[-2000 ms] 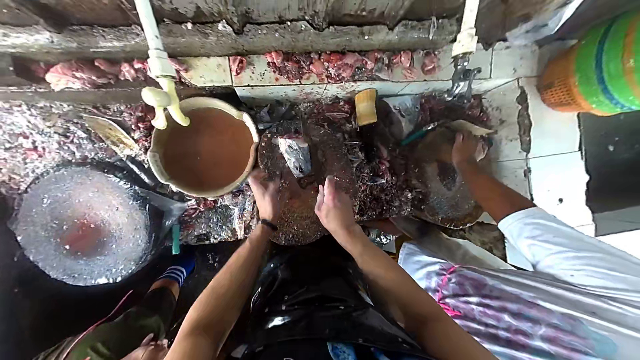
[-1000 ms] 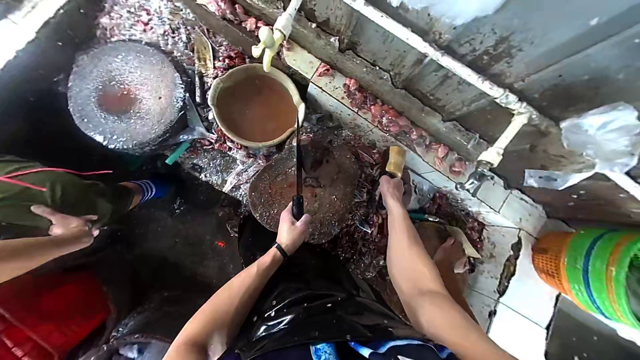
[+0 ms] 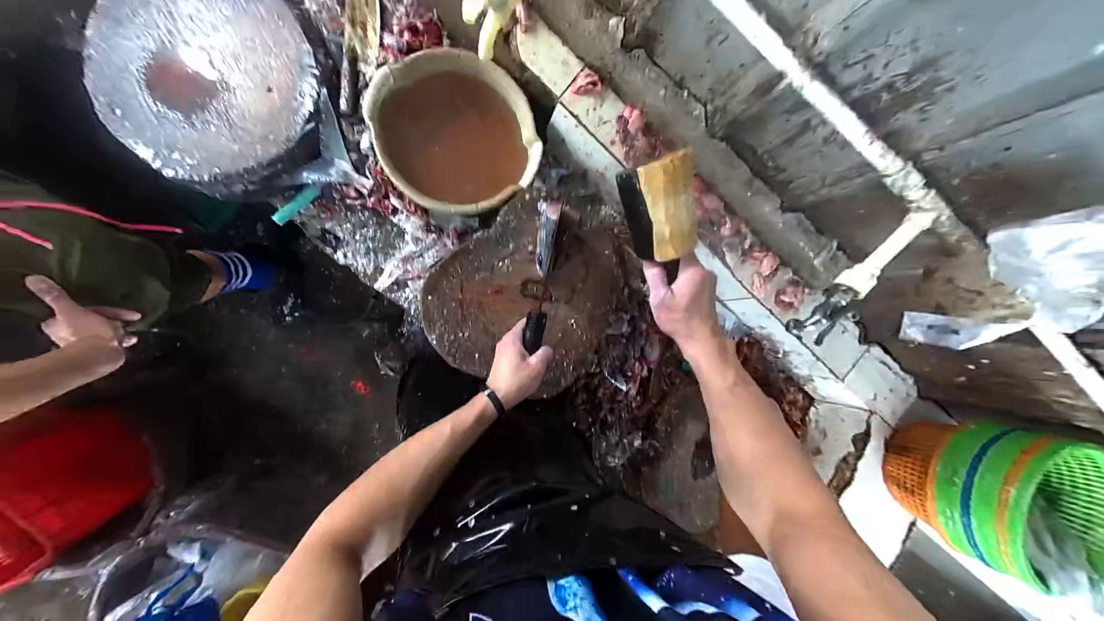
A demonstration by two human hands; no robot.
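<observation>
My left hand (image 3: 517, 366) is closed around the black handle of a knife (image 3: 535, 332), over the near part of a round wooden chopping block (image 3: 466, 302). The blade points away from me and is hard to make out. A silvery piece, perhaps fish, (image 3: 548, 237) lies at the far side of the block. My right hand (image 3: 683, 297) grips a mallet with a pale wooden head and a dark face (image 3: 668, 207), raised at the block's right. Dark scraps (image 3: 634, 388) lie beside the block.
A basin of brown water (image 3: 453, 129) stands beyond the block, with a large round wet surface (image 3: 203, 86) at far left. Pink scraps (image 3: 634, 129) line the tiled ledge. Stacked plastic baskets (image 3: 975, 500) stand at right. Another person's hand (image 3: 78, 319) is at left.
Two seconds ago both hands were without tools at the block. A second ago the left held the knife and the right was at the mallet; now the mallet is raised. The view has turned.
</observation>
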